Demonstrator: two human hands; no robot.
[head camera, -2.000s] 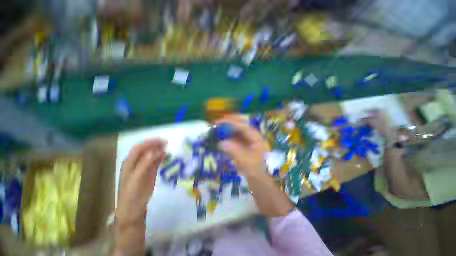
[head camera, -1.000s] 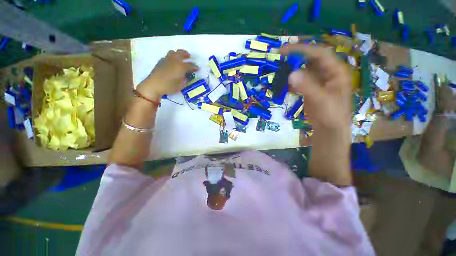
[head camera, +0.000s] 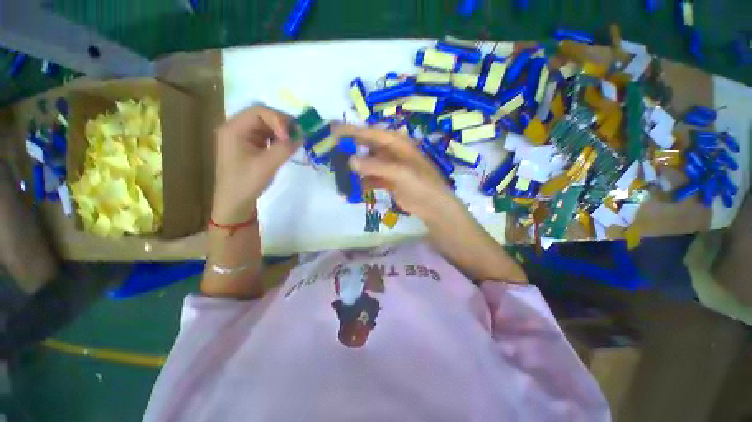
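My left hand (head camera: 254, 148) holds a small green board (head camera: 309, 120) between thumb and fingers over the white sheet (head camera: 284, 218). My right hand (head camera: 396, 165) is just right of it, with a dark and blue piece (head camera: 346, 169) at its fingers; its outline is blurred. A blue cell with a yellow pad lies or hangs between the hands, partly hidden. Blue cells with pale yellow pads (head camera: 472, 133) are heaped behind and right of my right hand. Small green boards (head camera: 373, 219) lie near the sheet's front edge.
An open cardboard box (head camera: 183, 165) of yellow pieces (head camera: 119, 173) stands at left. At right lie mixed green boards, amber pieces and white labels (head camera: 540, 161), then a blue cell pile (head camera: 707, 157). A person's sleeve (head camera: 717, 264) shows at the right edge.
My right hand has moved left from the cell heap to beside my left hand. A green board now shows in my left fingers. The view has shifted slightly.
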